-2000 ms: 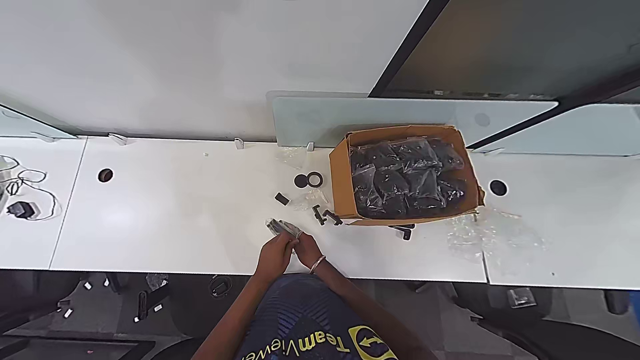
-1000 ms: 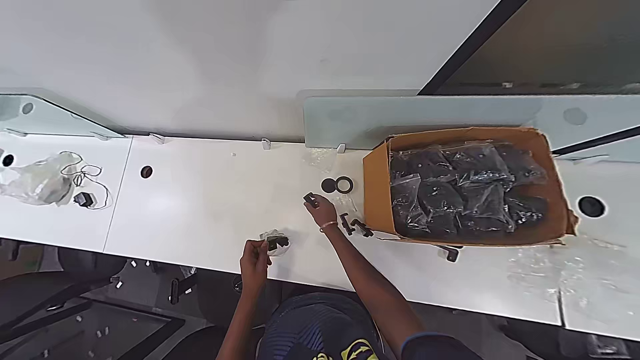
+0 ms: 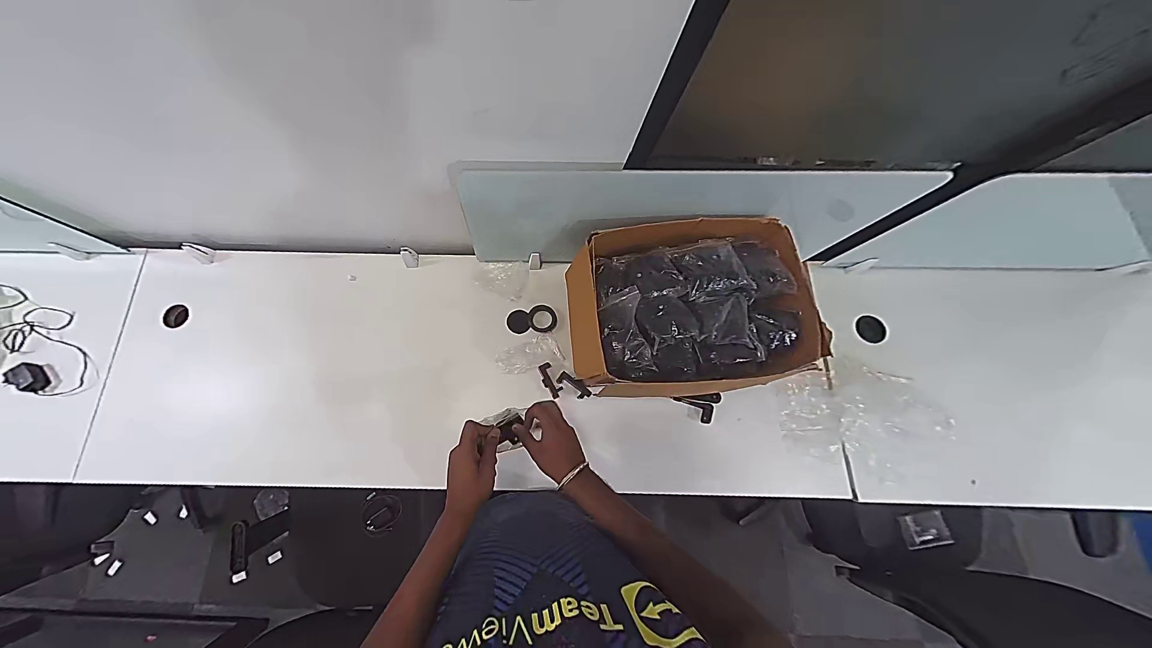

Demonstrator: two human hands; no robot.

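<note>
Near the front edge of the white desk, my left hand (image 3: 472, 457) grips the left side of a small clear plastic bag (image 3: 504, 418). A small black part (image 3: 509, 428) lies in or on this bag; the fingers hide which. My right hand (image 3: 547, 439), with a bracelet at the wrist, pinches the same part from the right. Just beyond my right hand lie black angled plastic parts (image 3: 549, 380) beside the cardboard box (image 3: 583, 310). That open box holds several clear bags (image 3: 715, 319) of black parts. Behind them a black disc (image 3: 517, 321) touches a black ring (image 3: 543, 318).
Crumpled clear plastic (image 3: 526, 355) lies left of the box, and more clear film (image 3: 886, 414) to its right. Another black angled part (image 3: 706, 409) sits by the box's front. A cable with a black adapter (image 3: 27, 378) is far left. Glass panels (image 3: 702, 207) line the desk's back.
My right hand has come back from near the angled parts to the bag at my left hand. The small black piece seen by the ring two seconds ago is gone from there.
</note>
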